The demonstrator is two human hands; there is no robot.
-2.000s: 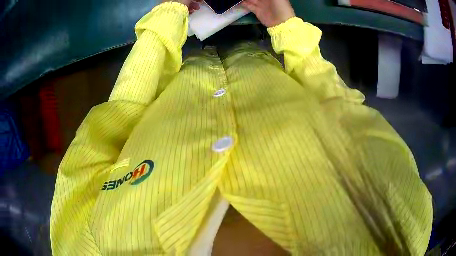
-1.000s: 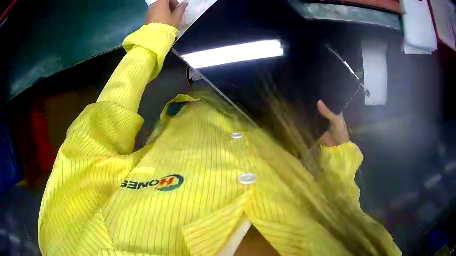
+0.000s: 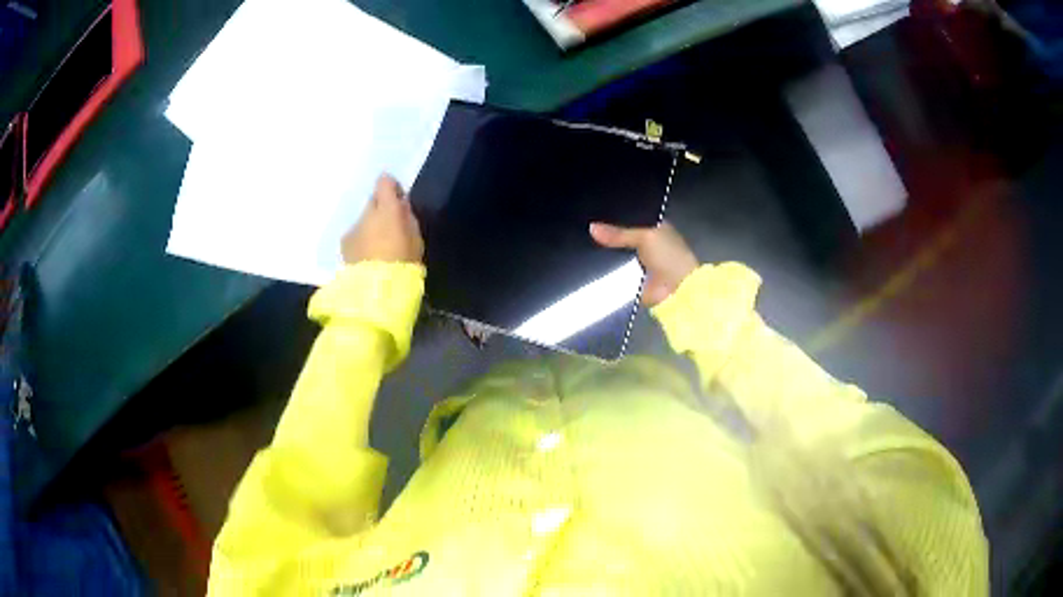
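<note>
A glossy black display panel point(image 3: 536, 192) lies across the front of my body, past the bench edge, with a light strip reflected near its lower right corner. My right hand point(image 3: 653, 254) holds its right edge, thumb on top and the other fingers hidden beneath. My left hand point(image 3: 387, 227) is closed at the panel's left edge, where it meets white sheets point(image 3: 291, 128); its fingertips are partly hidden. The overlapping sheets lie on the green bench. A small yellowish tab shows at the panel's far right corner.
Green bench surface point(image 3: 82, 280) curves around the left and far side. Red-edged frames with dark panels point(image 3: 88, 105) lie at far left. A red and white pad point(image 3: 595, 14) is at the far edge. White sheets point(image 3: 863, 14) and a white strip point(image 3: 845, 146) show at right.
The panel has swung from close to the camera to lower and farther left, beside the white sheets. The view has shifted, showing more bench. My right hand now grips the panel's right edge.
</note>
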